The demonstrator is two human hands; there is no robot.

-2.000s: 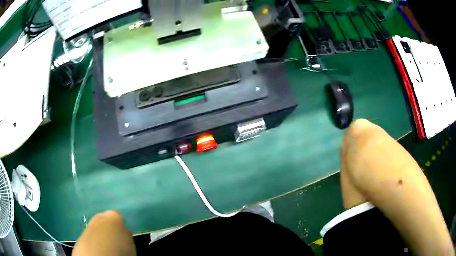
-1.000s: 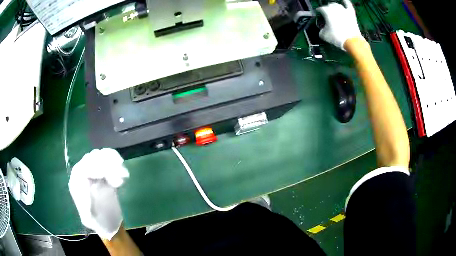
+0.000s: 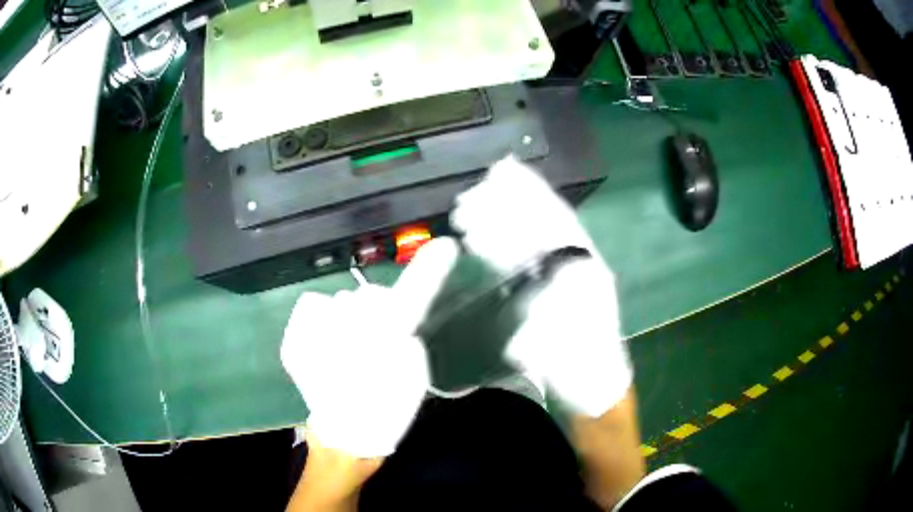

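A thin dark phone frame [image 3: 481, 302], blurred, is between my two gloved hands in front of the press machine [image 3: 225, 260]. My left hand [image 3: 365, 355] in a white glove holds its left end. My right hand [image 3: 556, 290] in a white glove holds its right side; its fingers are blurred. The pale green pressing plate [image 3: 370, 70] sits above the lower fixture [image 3: 400, 130], which shows a green strip. The orange-red lit block [image 3: 411, 243] on the machine front is just beyond my hands.
The mouse [image 3: 693, 180] is right of the machine, with several dark phone frames [image 3: 701, 64] behind it. A red-edged clipboard [image 3: 866, 150] is far right. A white tray [image 3: 45, 140], clear tube [image 3: 143, 250] and desk fan [image 3: 10, 370] are on the left.
My right hand has come back from the frames at the upper right and now holds a phone frame in front of the machine. My left hand has moved right to meet it.
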